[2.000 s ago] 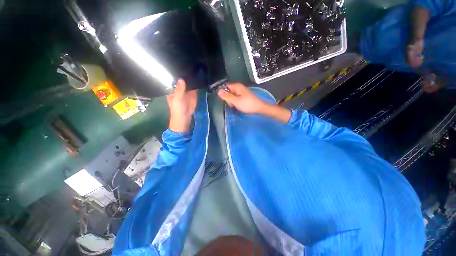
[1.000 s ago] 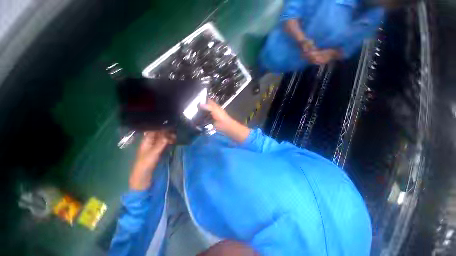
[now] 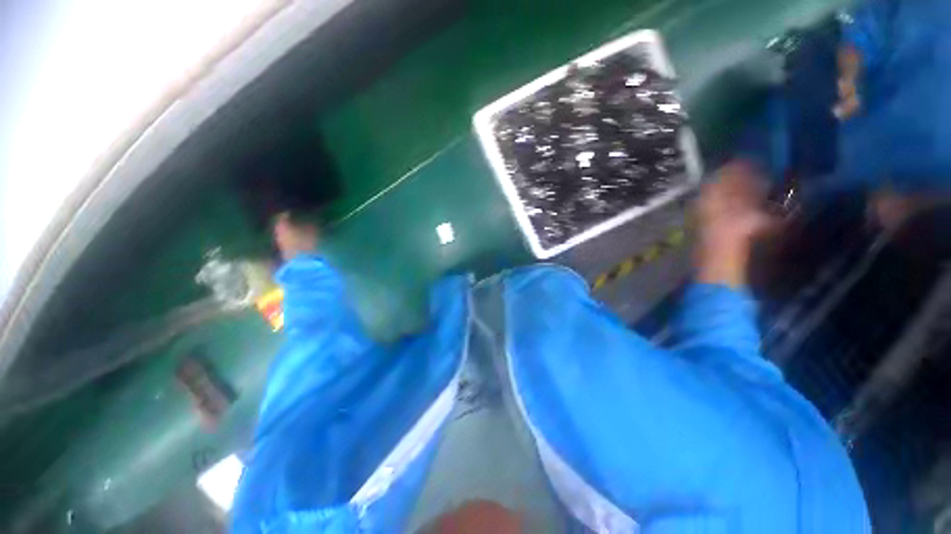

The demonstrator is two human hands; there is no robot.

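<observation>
The frame is blurred. My left hand (image 3: pixel 295 235) is at the left, at the lower edge of a dark shape (image 3: pixel 282 177) that looks like a black panel on the green bench. Whether the fingers grip it is unclear. My right hand (image 3: pixel 733 209) is stretched out to the right, past the clip tray, beside a dark upright shape (image 3: pixel 811 110) that may be another panel. Its fingers are smeared, and I cannot tell if it holds anything. The white-rimmed clip tray (image 3: pixel 534 238) is heaped with black shiny clips.
A small white piece (image 3: pixel 445 233) lies on the green bench (image 3: pixel 391 250). A pale cup (image 3: pixel 224 280), an orange-yellow label (image 3: pixel 271 309) and a brown-red object (image 3: pixel 205 391) are at the left. A person in blue (image 3: pixel 907 104) is at the upper right. Yellow-black tape (image 3: pixel 647 259) runs below the tray.
My hands, earlier together at one black panel, are now far apart, left hand to the left and right hand to the right. That panel is no longer between them. The view has turned.
</observation>
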